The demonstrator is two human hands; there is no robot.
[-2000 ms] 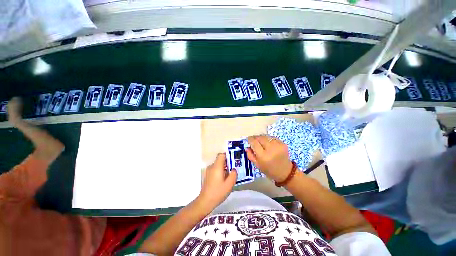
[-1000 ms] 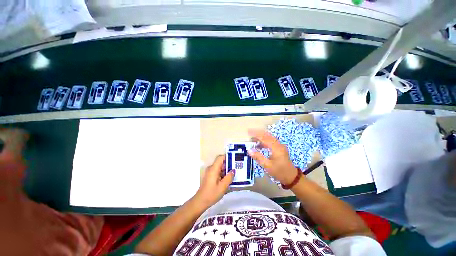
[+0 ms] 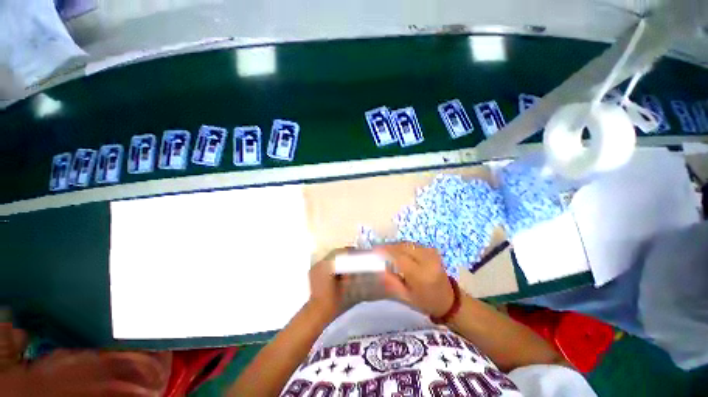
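Observation:
My left hand (image 3: 327, 281) and my right hand (image 3: 423, 277) hold one flat unit (image 3: 362, 264) between them, close to my body, over the front of the tan cardboard (image 3: 341, 211). The unit is tilted and blurred, with a bright white glare along its upper part, so its face does not show. The pile of small blue-white parts (image 3: 450, 213) lies on the cardboard just beyond my right hand. A few loose parts (image 3: 369, 235) lie beyond the unit. Whether a small part is in my right fingers cannot be seen.
Units (image 3: 247, 146) lie in a row on the green conveyor (image 3: 334, 85) behind a pale rail (image 3: 233, 179). A white sheet (image 3: 206, 264) is left of the cardboard. A white roll (image 3: 588, 139) hangs at the slanted post. A dark stick (image 3: 490, 257) lies beside the pile. People sit on both sides.
The unit has been tilted and brought nearer my body. My right hand has come in from the pile's edge and closed on the unit's right side. The view has shifted slightly; the left neighbour's arm has drawn back.

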